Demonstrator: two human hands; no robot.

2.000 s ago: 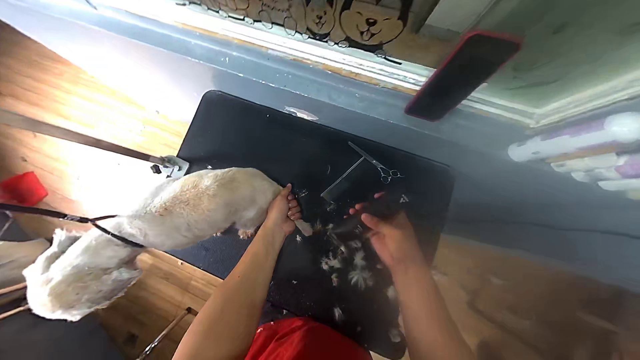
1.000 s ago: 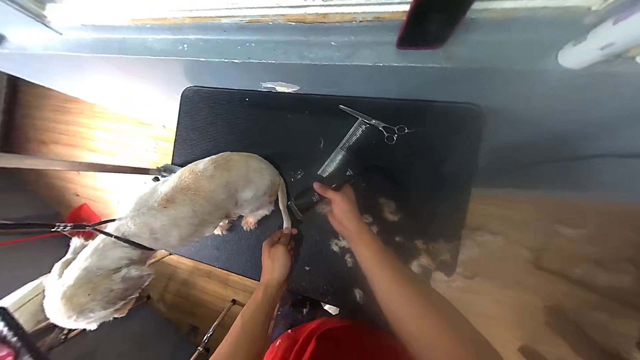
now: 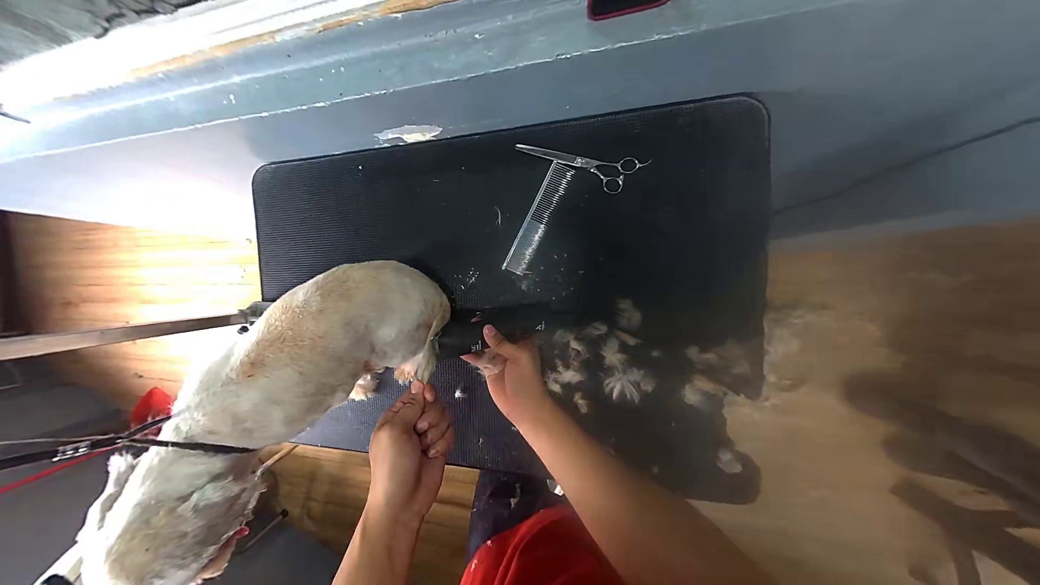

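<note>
A white dog with short-clipped fur (image 3: 325, 333) stands at the left of a black ribbed grooming table (image 3: 366, 203), its rump toward the middle. My left hand (image 3: 413, 426) pinches the end of the dog's tail. In my right hand (image 3: 516, 374) is a black hair clipper (image 3: 465, 335), its front end against the dog's rear beside the tail; the cutting edge is hidden. Beyond my hands lie a metal comb (image 3: 538, 218) and a pair of scissors (image 3: 581, 161), the scissors touching the comb's upper end. Cut fur tufts (image 3: 626, 378) are scattered right of my right hand.
A black grooming loop (image 3: 195, 446) goes round the dog's neck, and a metal arm (image 3: 122, 333) reaches the table's left edge. A grey wall ledge (image 3: 325, 122) runs along the far side, with a red-edged phone (image 3: 626, 6) above. A red object (image 3: 152, 406) lies at the left.
The clipper has moved from above the tail to against the dog's rear. My left hand holds the tail throughout. The view has shifted and come closer.
</note>
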